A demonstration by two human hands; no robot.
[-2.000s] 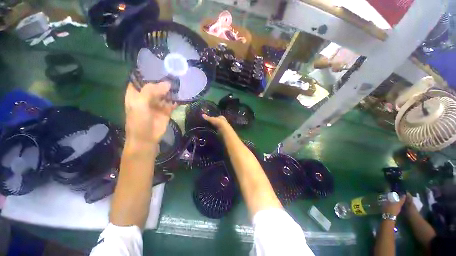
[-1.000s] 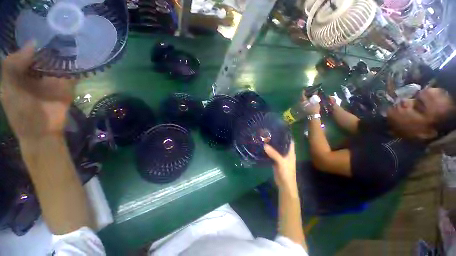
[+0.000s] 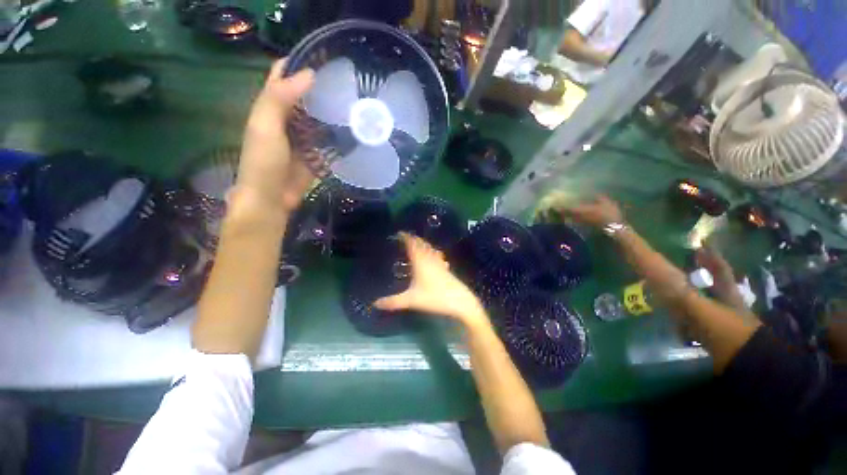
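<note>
My left hand (image 3: 279, 139) holds up a black fan head (image 3: 371, 122) by its left rim, its pale three-petal blades and light hub facing me. My right hand (image 3: 432, 283) is over a dark front grille (image 3: 376, 292) on the green bench, fingers spread across it; whether it grips the grille cannot be told. More dark grilles lie to the right, one (image 3: 548, 336) nearest the bench's front edge.
Part-built fans (image 3: 97, 227) crowd the white pad (image 3: 56, 357) at left. A grey metal upright (image 3: 594, 121) crosses the far side. Another person's arm (image 3: 655, 264) reaches over the bench at right, near a bottle (image 3: 631, 301). A cream fan (image 3: 780, 125) stands upper right.
My right hand has let go of the grille it held at right and moved left onto another one. The released grille lies on the bench. The other person's arm now reaches across the bench.
</note>
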